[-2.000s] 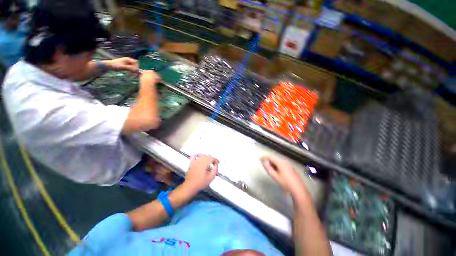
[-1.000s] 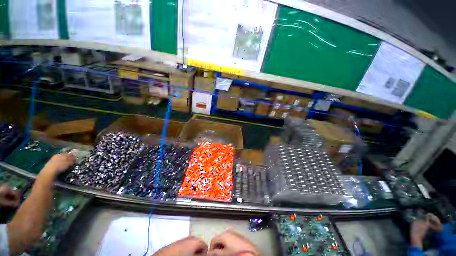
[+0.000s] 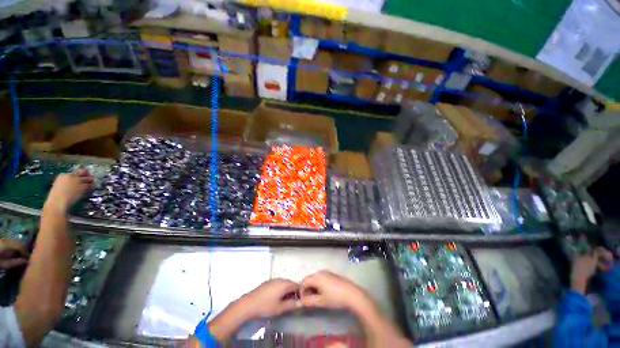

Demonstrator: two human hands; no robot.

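My left hand [image 3: 267, 299] and my right hand [image 3: 334, 291] meet over the pale channel bed at the bottom centre. Their fingertips are together; whether something small is between them cannot be told. A blue strap [image 3: 204, 333] is on my left wrist, and a coiled blue cord [image 3: 215, 149] runs up from it. A white sheet [image 3: 177, 289] lies left of my hands. A carrier [image 3: 391, 272] with green circuit boards [image 3: 433, 306] bearing orange spots lies to the right. A small dark shiny bag [image 3: 365, 253] lies beside it.
On the shelf behind are heaps of black-and-silver components [image 3: 139, 180], black components [image 3: 228, 187] and orange components [image 3: 292, 185], tray-packed components [image 3: 351, 201] and a stacked clear tray [image 3: 438, 183]. A person's arm [image 3: 51, 258] is at left; another person's blue sleeve [image 3: 578, 319] is at right.
The view has turned from the neighbour at left to the shelf, then tilted down. My hands were apart, came together, and now show more fully. The left person's hand still reaches to the shelf.
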